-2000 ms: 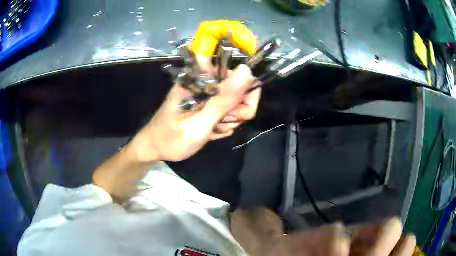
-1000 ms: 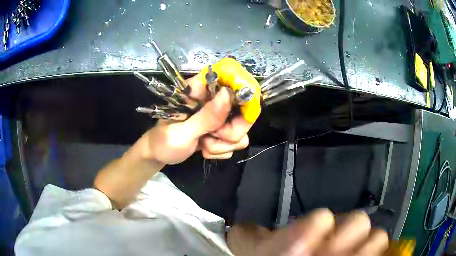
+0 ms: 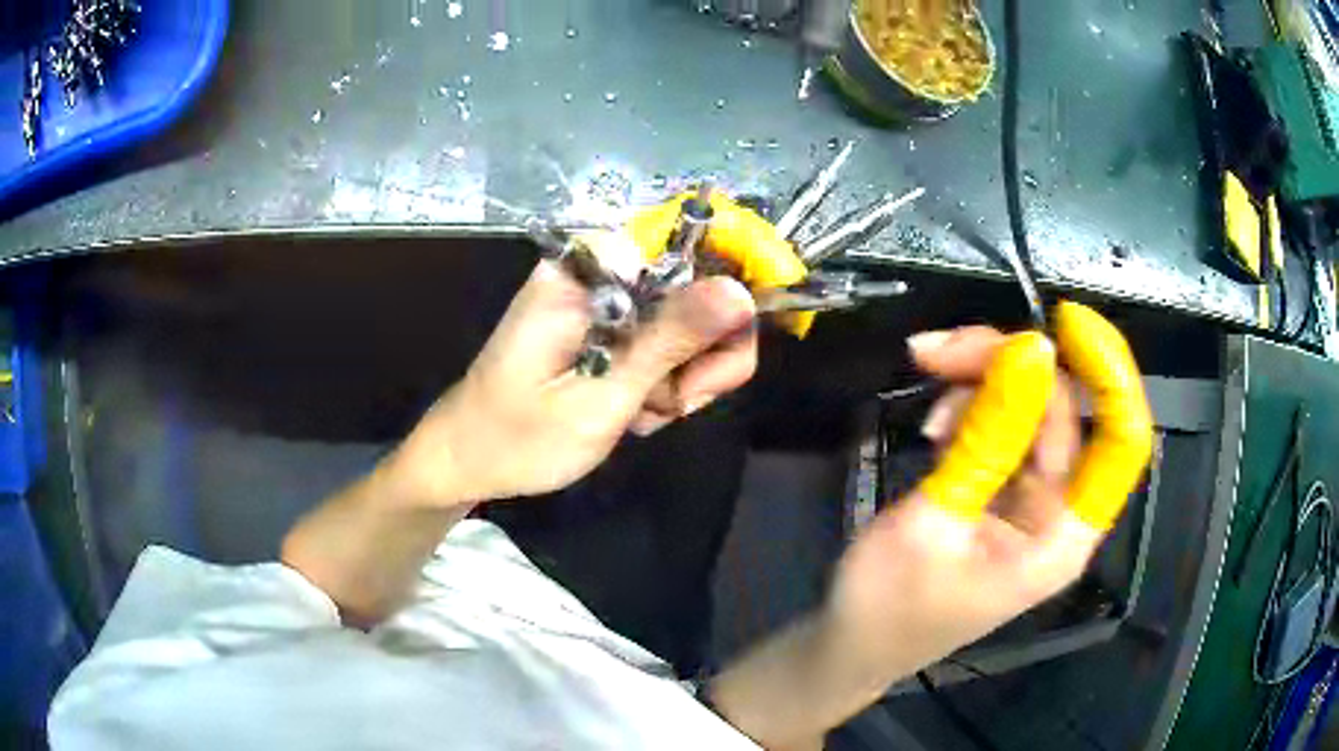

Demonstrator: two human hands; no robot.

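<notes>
My left hand (image 3: 588, 345), with a yellow-orange finger cot (image 3: 742, 242), is closed around a bundle of metal connector plugs at the bench's front edge. Several silver plugs (image 3: 859, 223) fan out to the right of the fist and others (image 3: 602, 301) stick out on its left and top, blurred. My right hand (image 3: 1013, 426) is raised to the right of the bundle, with finger cots on two fingers. A thin dark piece with a pale tip rises between those fingers; blur hides what it is.
The worn grey-green bench (image 3: 382, 125) spans the top. A blue tray (image 3: 191, 88) of connectors lies upper left. A round tin (image 3: 918, 59) of golden material stands near a black cord (image 3: 1013, 147). A yellow-and-black tool (image 3: 1241, 220) is at right.
My right hand has risen from the lower edge to beside the bundle. My left hand has turned, so the plugs point differently. The thin pale strand under the bench edge no longer shows.
</notes>
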